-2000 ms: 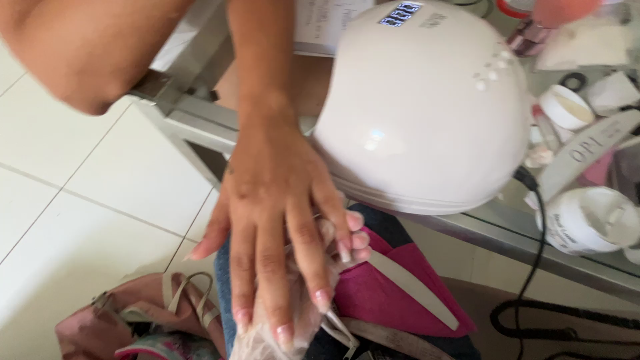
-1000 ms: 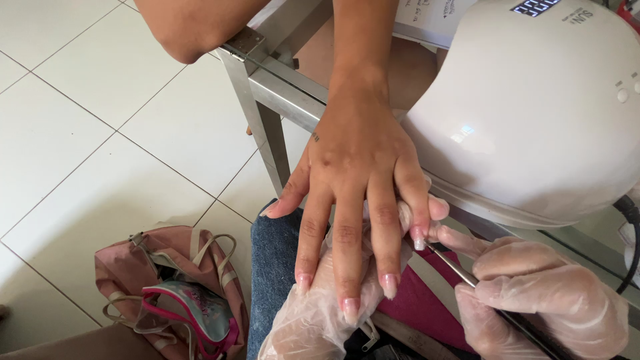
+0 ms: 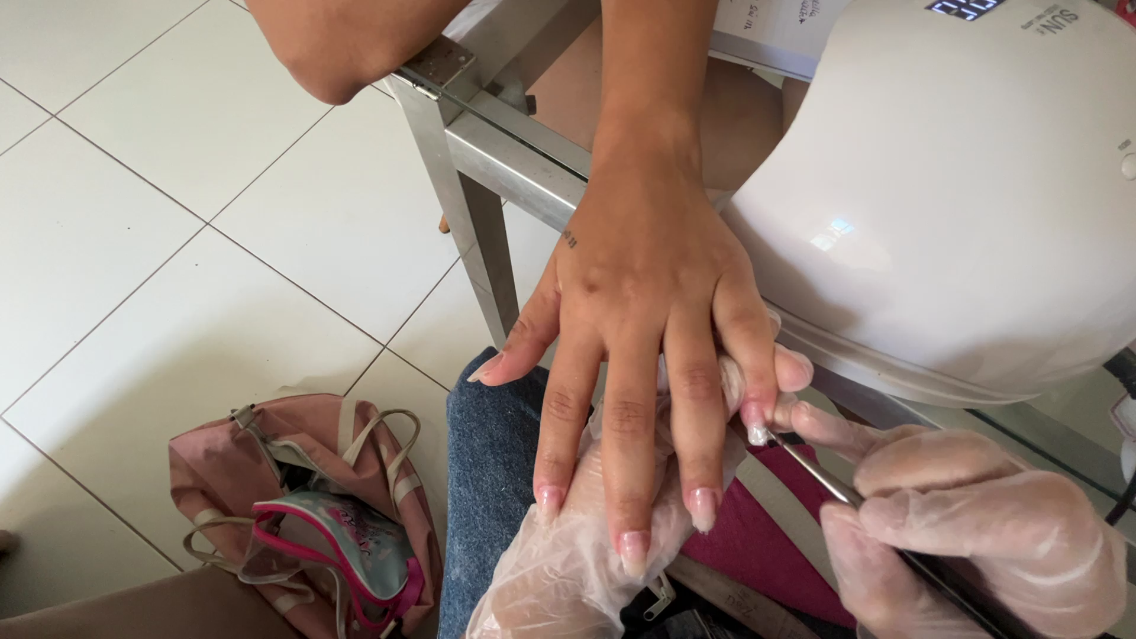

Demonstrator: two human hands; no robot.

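Another person's hand [image 3: 643, 284] reaches down from the top with spread fingers and long, glossy nails. Beneath it lies my left hand [image 3: 586, 532] in a clear plastic glove, supporting that hand; a gloved thumb tip shows beside the little finger, and most of my palm is hidden. My right hand [image 3: 967, 515], gloved too, grips a thin nail brush [image 3: 830, 479] with a metal ferrule and dark handle. The brush tip touches the little finger's nail [image 3: 758, 426] at its end. One of my right fingers rests close beside that fingertip.
A white nail lamp [image 3: 950, 213] stands on the glass-topped metal table [image 3: 515, 169] at right. The other person's elbow leans on the table corner. A pink bag [image 3: 293, 426] holding a pouch [image 3: 355, 541] is on the tiled floor [image 3: 177, 293]. Papers [image 3: 772, 31] lie behind the lamp.
Two seconds ago my right hand was out of view; it came in from the right with the brush. The view has shifted, bringing more floor and bag into sight.
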